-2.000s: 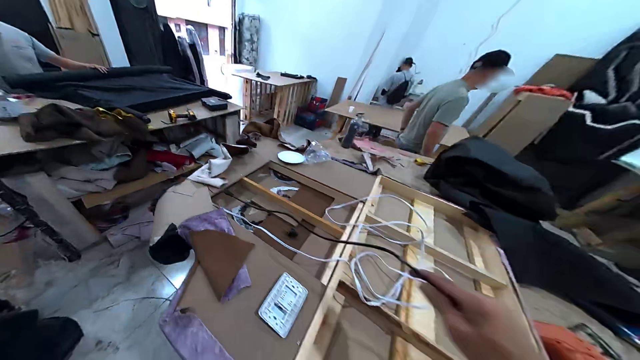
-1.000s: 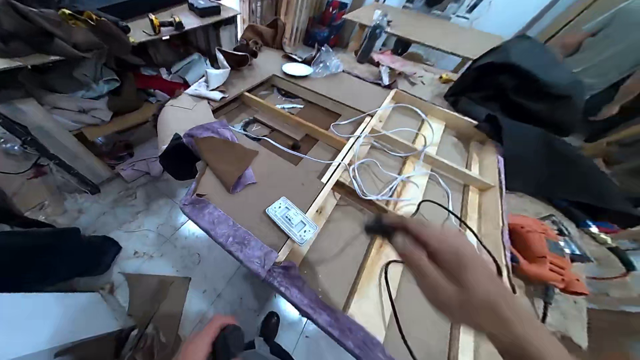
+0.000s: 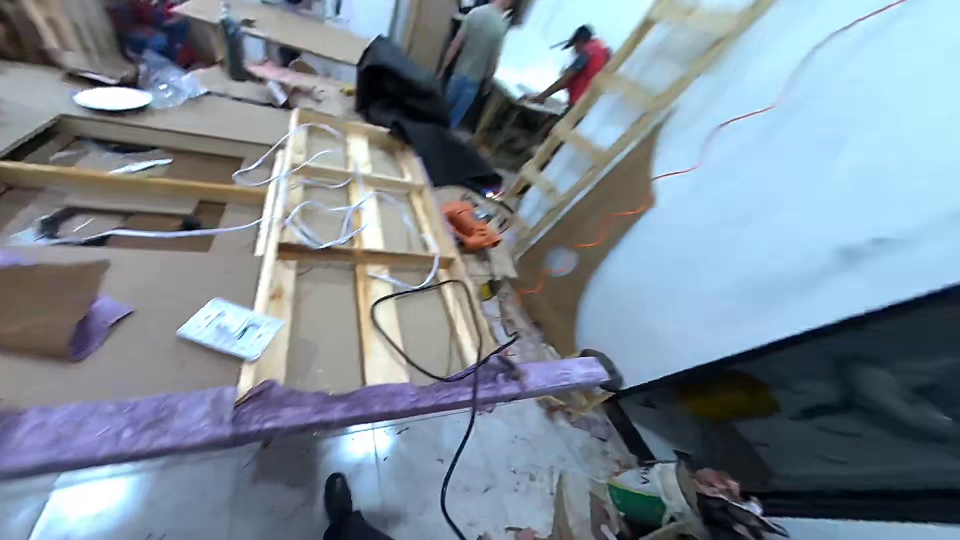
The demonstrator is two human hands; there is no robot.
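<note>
Neither of my hands shows in the head view. A wooden frame (image 3: pixel 279 300) with slats lies on brown board, and a purple fabric-covered edge (image 3: pixel 315 412) runs along its near side. White cable (image 3: pixel 330 244) lies in loose loops over the slats. A black cable (image 3: pixel 474 375) crosses the frame's near right corner and hangs over the purple edge towards the floor. A white plastic item (image 3: pixel 230 328), perhaps a power strip or cover plate, rests beside the frame's left rail. Left of it lies a brown piece of material (image 3: pixel 49 307) over purple fabric.
An orange power tool (image 3: pixel 471 225) sits right of the frame. Black fabric (image 3: pixel 409 97) is heaped behind. A slatted wooden frame (image 3: pixel 600 112) leans on the right wall. Two people stand at the back. Scraps and a green-and-white container (image 3: pixel 645 495) lie on the floor at lower right.
The view has swung right. My right hand, which held the black cable, and my left hand, at the bottom a second ago, are out of view. The black cable now hangs over the purple edge.
</note>
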